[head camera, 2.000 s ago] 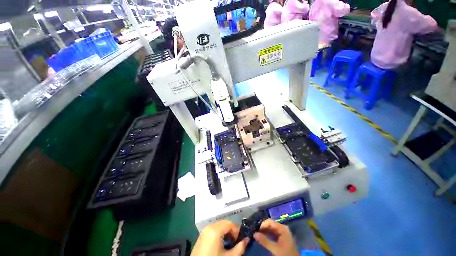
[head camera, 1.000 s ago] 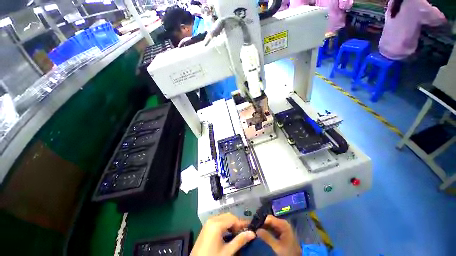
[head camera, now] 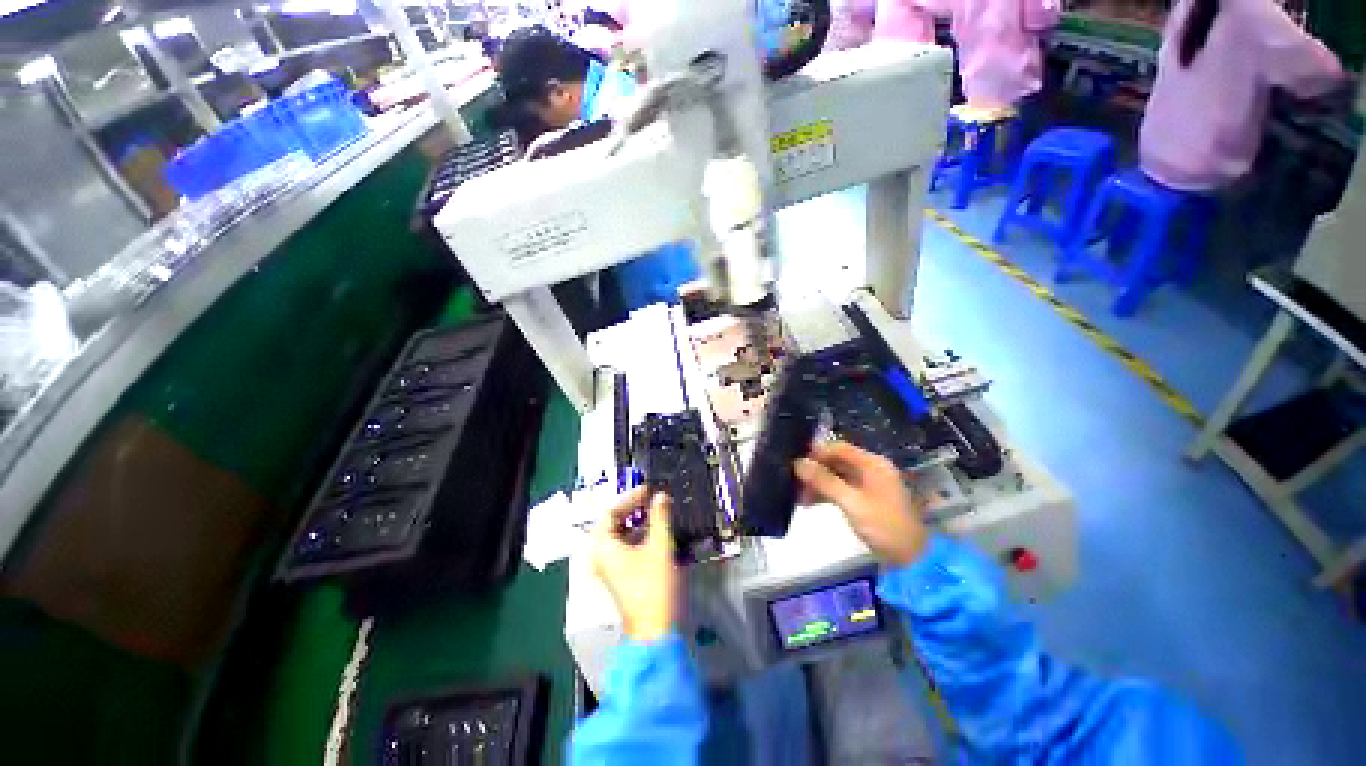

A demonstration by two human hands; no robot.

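Observation:
My right hand (head camera: 869, 497) holds a black phone-like unit (head camera: 778, 457) by its lower right edge, tilted above the machine between the two fixtures. My left hand (head camera: 641, 557) is at the lower left edge of the left fixture (head camera: 682, 486), fingers bent beside a black unit in it. Whether the left fingers grip that unit cannot be told. The right fixture (head camera: 869, 407), black with a blue part, is partly hidden behind the held unit. The screwdriver head (head camera: 737, 225) hangs blurred over the pinkish-brown box (head camera: 734, 367) between the fixtures.
Stacked foam trays (head camera: 412, 449) with units stand at left on the green bench (head camera: 450, 654). Another foam tray (head camera: 457, 726) is at the bottom edge. A white sheet (head camera: 554, 527) lies beside the machine. The gantry (head camera: 569, 214) spans above; a touchscreen (head camera: 823, 615) is in front.
Both hands have moved from the machine's front edge up to the fixtures and apart. The right hand carries the black unit. The screwdriver head shows slightly further left than one second ago.

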